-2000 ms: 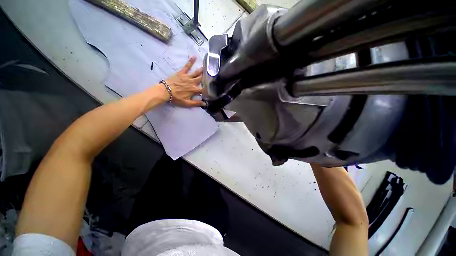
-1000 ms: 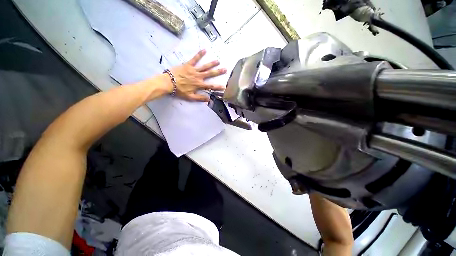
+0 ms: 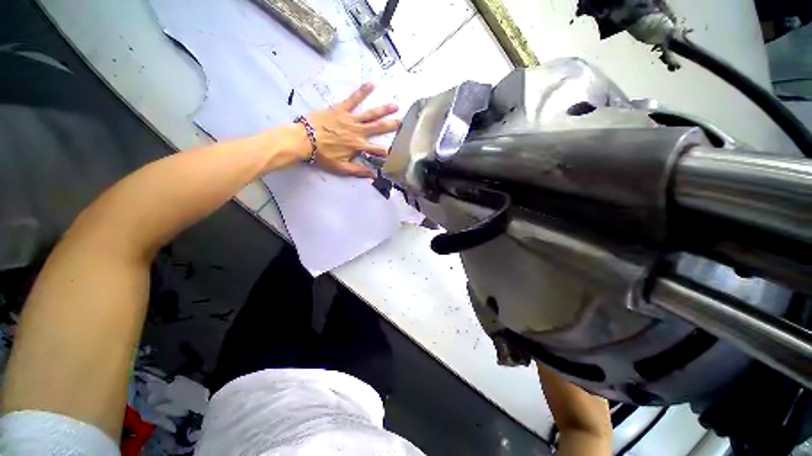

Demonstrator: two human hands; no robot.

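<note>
The straight knife cutting machine [image 3: 570, 258] fills the right of the view, with metal tubes running to the right edge. My left hand [image 3: 345, 138] lies flat with fingers spread on the white paper marker [image 3: 334, 214], its fingertips close to the machine's front. The blade and base plate are hidden by the machine. My right forearm shows below the machine. My right hand is hidden behind the motor body, so its grip cannot be seen. Small dark and white offcuts [image 3: 408, 212] lie beside the machine's front.
A worn bar weight [image 3: 303, 22] lies on the paper, another [image 3: 506, 34] farther right. A metal clamp [image 3: 374, 34] is at the top. A black cable [image 3: 739, 76] runs at the upper right. Scraps [image 3: 174, 396] lie on the floor at lower left.
The machine first shifted right and down in view, then slightly back left. My left hand stays flat on the paper. The cable and second bar weight have come more into view.
</note>
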